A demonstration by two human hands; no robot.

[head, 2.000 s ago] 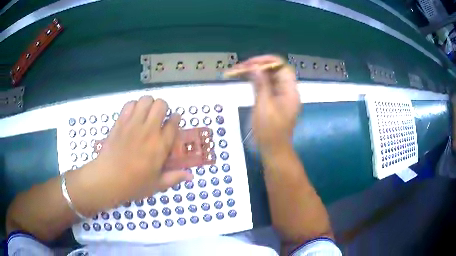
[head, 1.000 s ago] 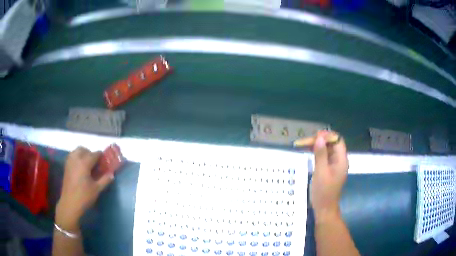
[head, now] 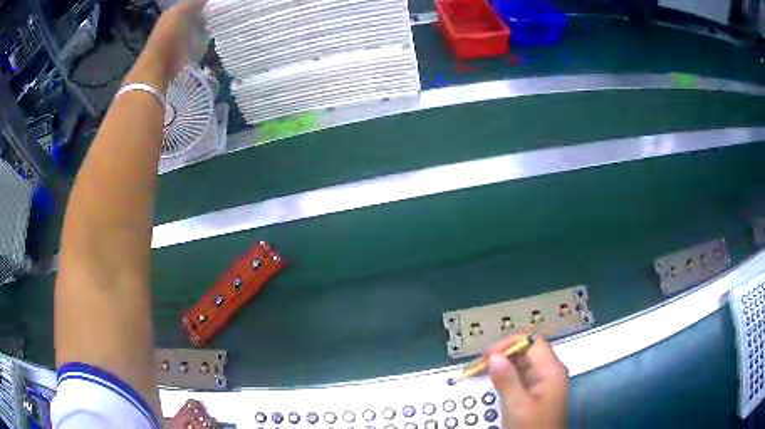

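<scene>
My right hand [head: 533,385] holds a thin yellow pick-up stick [head: 495,360], its dark tip pointing left over the near edge of the belt. My left arm reaches far forward, and my left hand [head: 180,33] is blurred beside the stacked white trays; its fingers are unclear. A white component tray [head: 352,402] with rows of small round parts lies at the bottom, cut off by the picture edge. A red fixture plate [head: 193,416] lies at the tray's left. Another red fixture plate [head: 233,293] lies slanted on the belt. A grey fixture plate [head: 520,323] is just beyond my right hand.
Stacked white trays [head: 319,63] stand across the line, beside a small white fan [head: 186,113]. Red [head: 474,29] and blue [head: 533,21] bins are behind. More grey plates lie at left [head: 193,369] and right [head: 692,266]. A second component tray [head: 751,335] is at right.
My left hand has let go of the red plate at the tray's left and moved far forward to the tray stack. My right hand keeps the stick. The view has tilted up.
</scene>
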